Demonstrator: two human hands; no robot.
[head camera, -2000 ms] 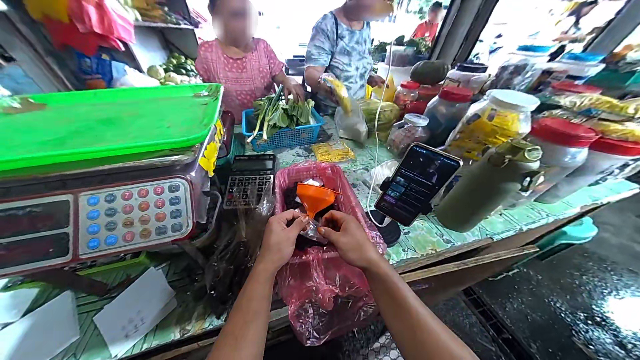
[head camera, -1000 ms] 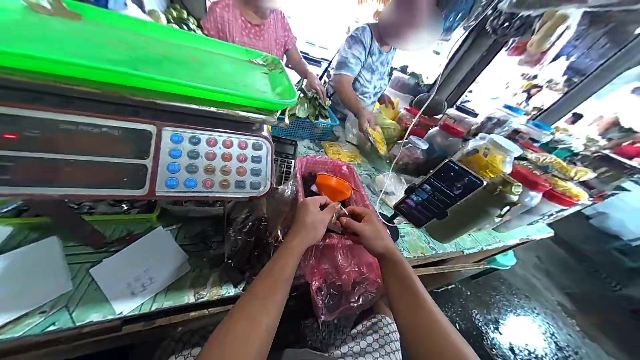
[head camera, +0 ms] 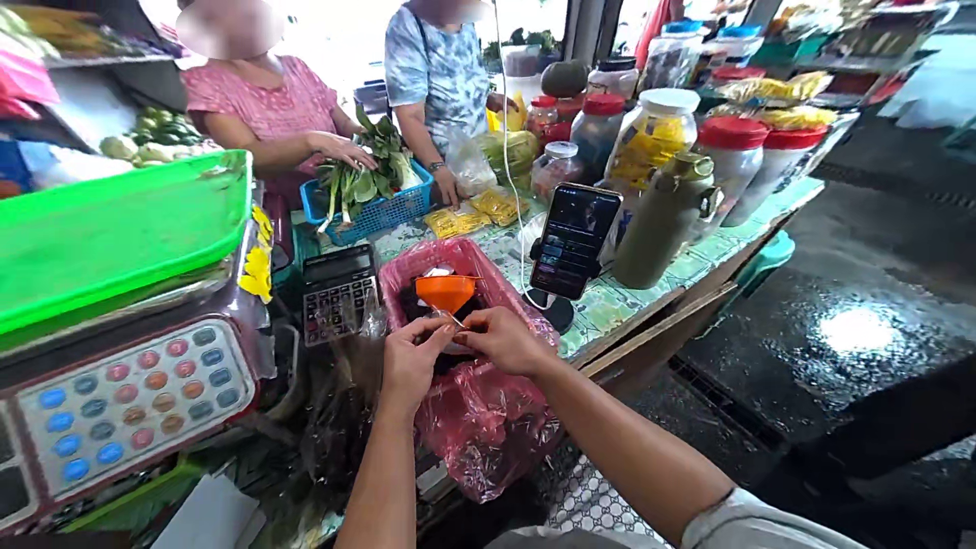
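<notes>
My left hand [head camera: 415, 358] and my right hand [head camera: 505, 341] meet over a container lined with pink plastic [head camera: 499, 286]. Between their fingertips they pinch a small piece of clear plastic [head camera: 456, 322], perhaps the top of a little bag; its lower part is hidden by the fingers. Just beyond the fingertips an orange plastic scoop or funnel [head camera: 445, 291] lies on dark contents in the container. The pink plastic bag [head camera: 496, 435] hangs crumpled over the near side, below my hands.
A digital scale [head camera: 137, 404] with a green tray [head camera: 130, 236] stands left, a calculator [head camera: 339, 293] beside the container. Right are a phone on a stand [head camera: 577, 240], a green flask [head camera: 663, 221] and several lidded jars [head camera: 656, 137]. Across the counter, two people stand by a blue basket of greens [head camera: 374, 210].
The person in tie-dye has a hand down by the yellow packets; earlier that person held a yellow packet raised. My hands remain together over the container. The view has swung.
</notes>
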